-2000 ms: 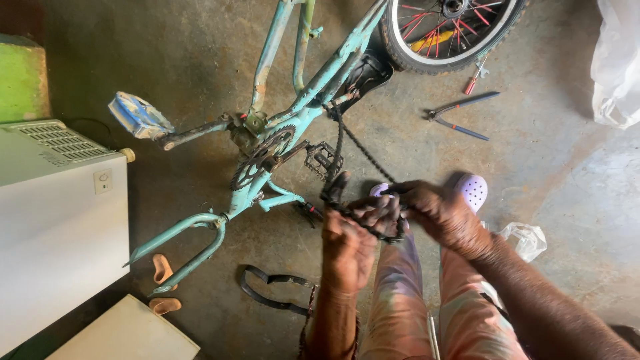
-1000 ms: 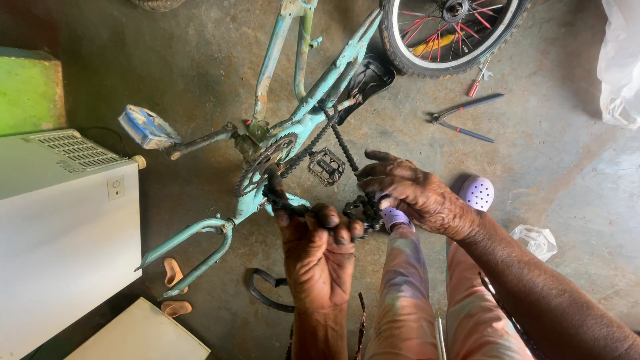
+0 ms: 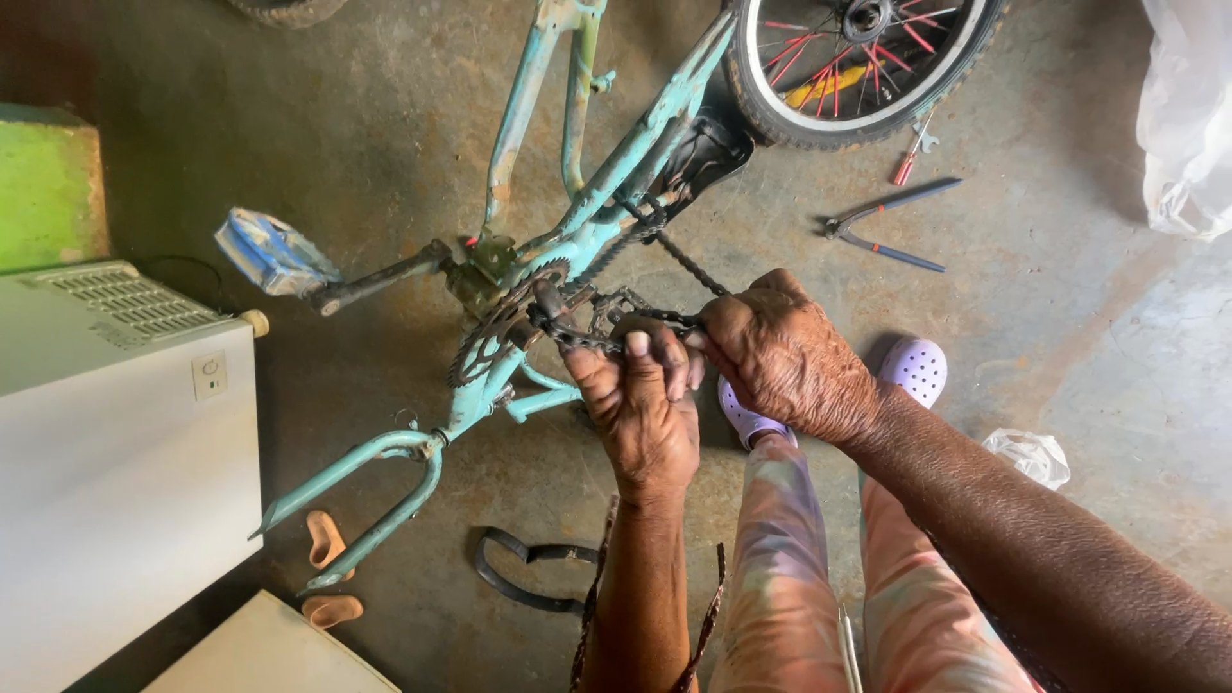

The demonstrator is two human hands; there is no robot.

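Note:
Both of my hands grip a dark bicycle chain [image 3: 691, 265] beside the turquoise bicycle frame [image 3: 616, 183]. My left hand [image 3: 650, 399] holds its links with curled fingers, just right of the toothed chainring [image 3: 510, 322]. Closed on the chain close by is my right hand [image 3: 784, 356]; one run of chain leads from there up to the frame. A crank arm ends in a worn blue and white pedal [image 3: 274, 252] on the left. The fork [image 3: 423, 472] points to the lower left, without a wheel. Fingers hide part of the chain.
A wheel with red spokes [image 3: 828, 120] lies at the top. Pincers [image 3: 885, 223] and a red-handled screwdriver [image 3: 910, 159] lie on the concrete floor. A white appliance [image 3: 125, 452] stands at the left. A black strip [image 3: 529, 577] and a clear plastic bag [image 3: 1028, 455] lie near my legs.
My left hand has moved up and right since a second ago, close beside my right hand. My right hand, whose fingers were spread then, is now closed on the chain.

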